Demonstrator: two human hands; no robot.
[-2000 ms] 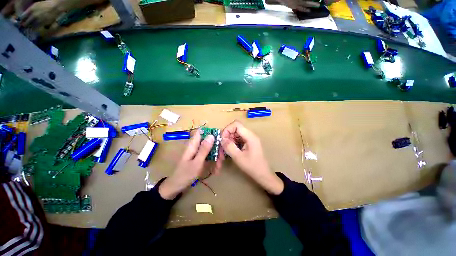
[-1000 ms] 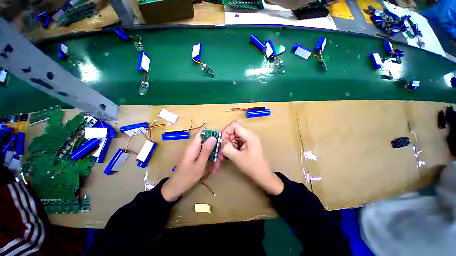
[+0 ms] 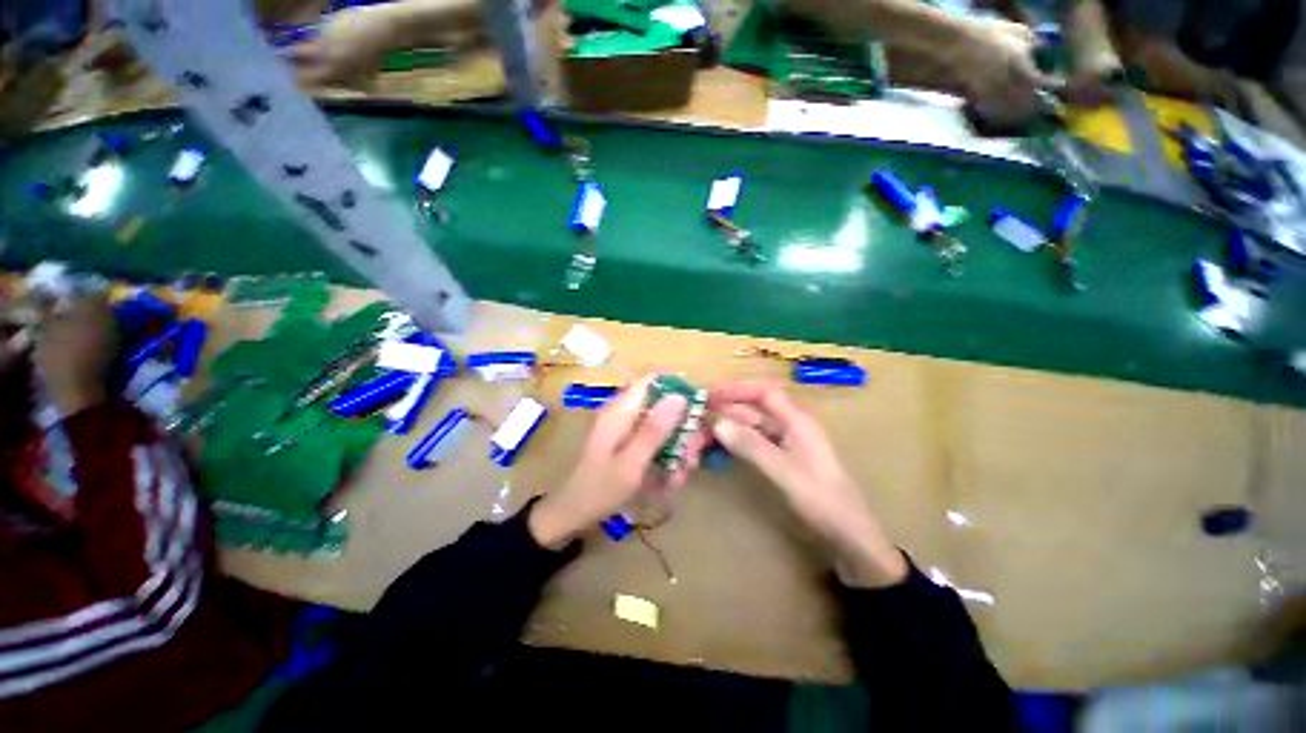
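My left hand point(image 3: 613, 461) holds a small green circuit board strip point(image 3: 679, 418) with pale parts along its right edge, over the cardboard-covered bench. My right hand point(image 3: 791, 455) is just right of the strip, its thumb and fingertips bent close to the strip's edge; blur hides whether they touch it or pinch anything. A blue battery point(image 3: 592, 395) lies behind my left hand. A small blue piece point(image 3: 616, 527) with a thin reddish wire lies below my left hand, partly hidden by it.
Green board pile point(image 3: 287, 430) with blue cells at left. Batteries with white faces lie beside it. A blue battery point(image 3: 831, 372) lies behind my right hand. Yellow slip point(image 3: 636, 612) near the front edge; dark part point(image 3: 1226, 520) at right. Green belt point(image 3: 473, 258) carries battery-and-board assemblies; grey post at left; people's hands across.
The camera view has turned, so the bench and belt appear shifted right and tilted. My left hand still holds the strip. My right hand's fingers are slightly more spread and lie a little off the strip.
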